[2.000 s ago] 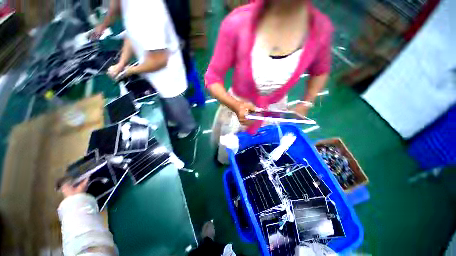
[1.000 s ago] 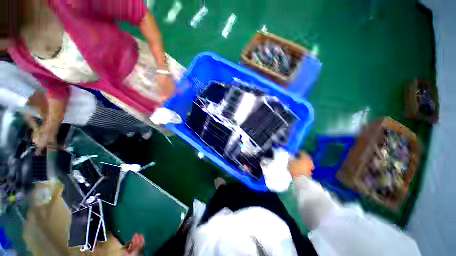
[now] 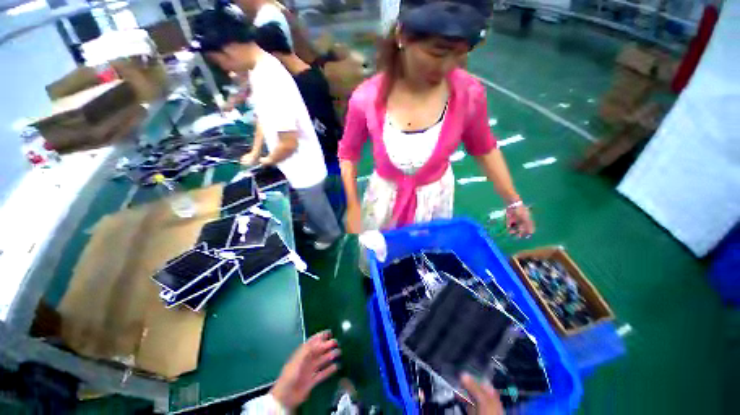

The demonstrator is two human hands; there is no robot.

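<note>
A black solar panel (image 3: 454,331) with a pale edge lies tilted above other panels in the blue crate (image 3: 487,235); it is blurred. My right hand (image 3: 484,397) is at its near edge, with a finger over the panel, and grips it; the picture's bottom edge cuts the hand off. My left hand (image 3: 310,369) is open and empty, fingers spread, between the bench and the crate. White wires lie among the crate's panels. A white cloth (image 3: 374,244) hangs on the crate's far left corner.
The green bench (image 3: 251,340) at left bears a cardboard sheet (image 3: 122,284) and a pile of panels (image 3: 195,271). A person in pink (image 3: 466,113) stands behind the crate. A box of small parts (image 3: 561,288) is at its right. People work at the far bench.
The view has swung from the crate's right side back to the bench and person. My left hand is away from the bench pile. My right hand, earlier at a white cloth, is now at a panel.
</note>
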